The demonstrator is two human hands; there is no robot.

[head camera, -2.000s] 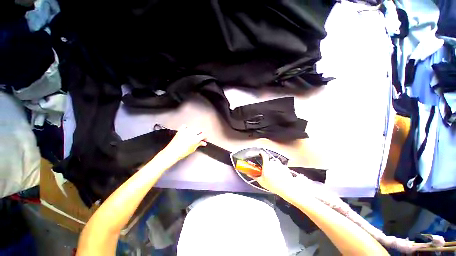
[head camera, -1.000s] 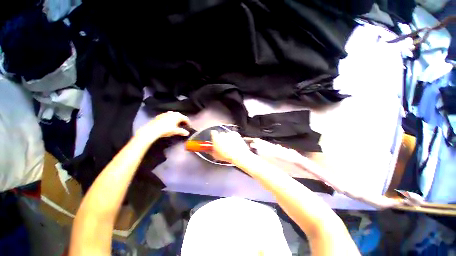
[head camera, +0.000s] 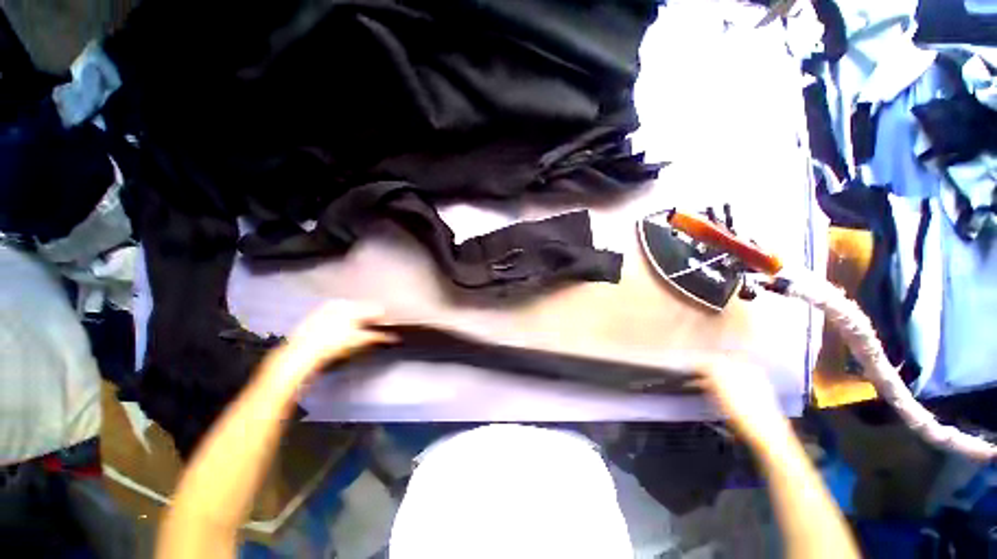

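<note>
A long narrow black fabric strip [head camera: 536,363] stretches along the near edge of the table. My left hand [head camera: 341,331] holds it near its left end, and my right hand [head camera: 722,382] is at its right end; both hands are somewhat blurred. The steam iron [head camera: 700,258], a dark pointed body with pale outline and orange-red handle, rests at the right on the ironing cloth [head camera: 612,322], with no hand on it. Its wrapped hose [head camera: 869,339] runs off to the right. Another black strip [head camera: 530,249] with a notched end lies beyond the held strip.
A large black fabric heap [head camera: 437,76] covers the far side. Black strips [head camera: 186,317] hang over the left corner. Light blue and navy pieces [head camera: 929,218] pile at right, beside an orange-brown block [head camera: 847,317]. A stuffed white sack [head camera: 44,349] bulges at left.
My right hand has let go of the iron, which now stands farther right on the cloth, and has moved to the strip's right end. The strip is now stretched between both hands.
</note>
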